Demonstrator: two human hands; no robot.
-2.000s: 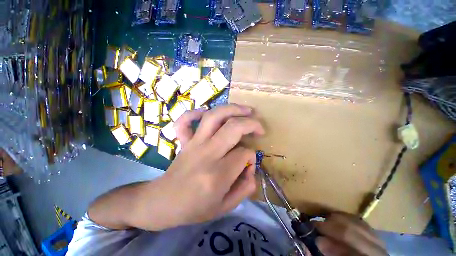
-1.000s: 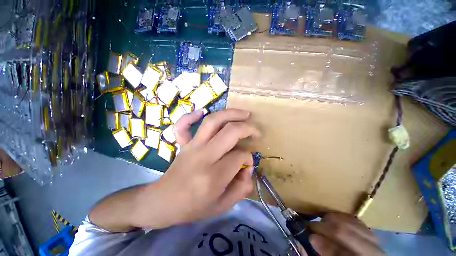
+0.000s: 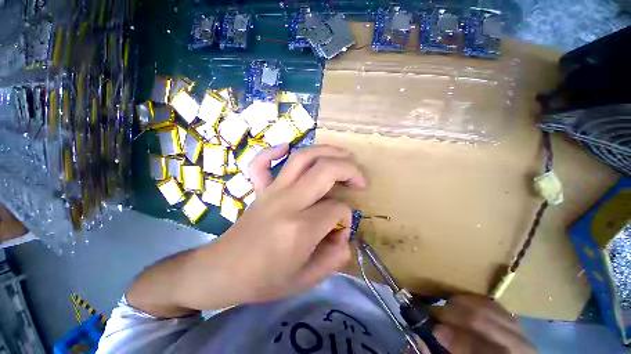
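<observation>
My left hand (image 3: pixel 277 228) is closed on a small blue circuit board (image 3: pixel 355 225) over the cardboard sheet; most of the board is hidden by my fingers, with a yellow edge at the fingertips. A thin dark wire sticks out to the right of the board. My right hand (image 3: pixel 481 325), partly cut off by the lower edge, holds the black handle of the soldering iron (image 3: pixel 386 276). The iron's tip and the curved silvery feed tube (image 3: pixel 369 285) meet at the board's lower edge. A loose pile of battery cells (image 3: pixel 214 158) lies left of my left hand.
Blue boards (image 3: pixel 394 29) stand in a clear tray along the back. Stacked clear trays (image 3: pixel 69 117) are at the left. A twisted cable (image 3: pixel 528 245) with a cream connector, a black fan housing (image 3: pixel 602 76) and a blue-and-yellow box (image 3: pixel 596 238) are at the right. Part of a person shows at far left.
The camera view has shifted slightly. Both hands, the board and the iron keep nearly the same places relative to each other.
</observation>
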